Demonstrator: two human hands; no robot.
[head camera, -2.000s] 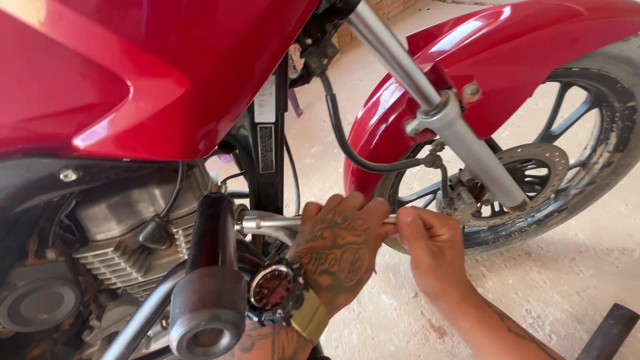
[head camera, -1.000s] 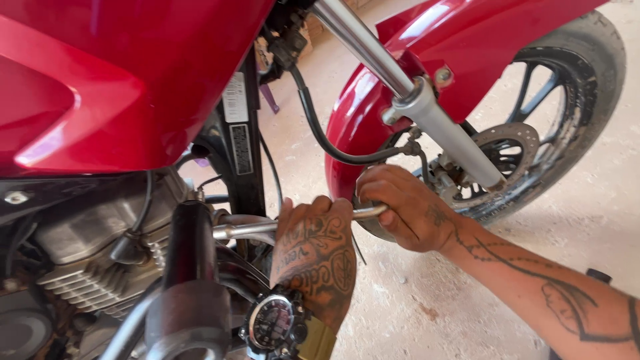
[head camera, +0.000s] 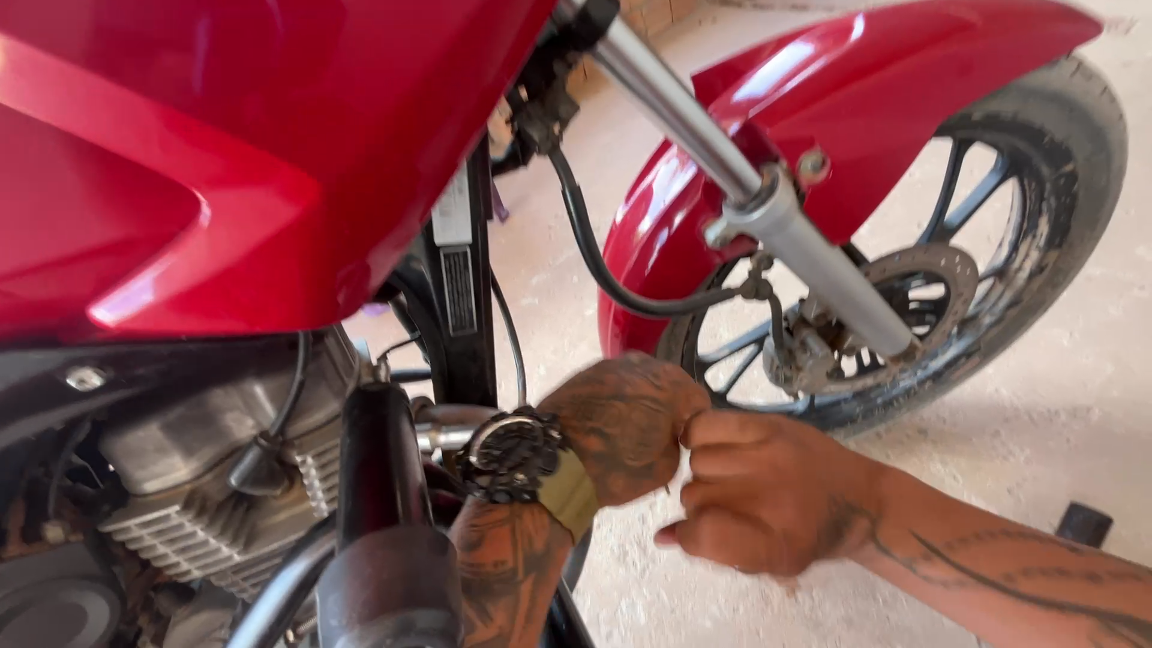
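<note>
My left hand (head camera: 621, 423), with a watch at its wrist, is beside the front of a motorcycle engine (head camera: 216, 486). A metal tool shaft (head camera: 445, 437) shows left of the watch, at the engine's front; the rest of it is hidden behind my left hand and wrist. My right hand (head camera: 765, 490) is just right of the left one, its fingers curled and its knuckles close to the left hand. What the right fingers hold, if anything, cannot be seen. Both hands are slightly blurred.
A red fuel tank panel (head camera: 252, 180) spans the upper left. A black crash bar slider (head camera: 387, 576) stands in front of the engine. At the right are the fork leg (head camera: 810, 261), brake hose (head camera: 594, 261), brake disc (head camera: 954, 270) and front wheel (head camera: 1089, 171). A dark cylindrical end (head camera: 1084, 524) shows lower right.
One second ago both hands were around the tool's shaft, its end showing at my right hand. Now the right hand is lower against the wheel, and the left hand covers most of the shaft.
</note>
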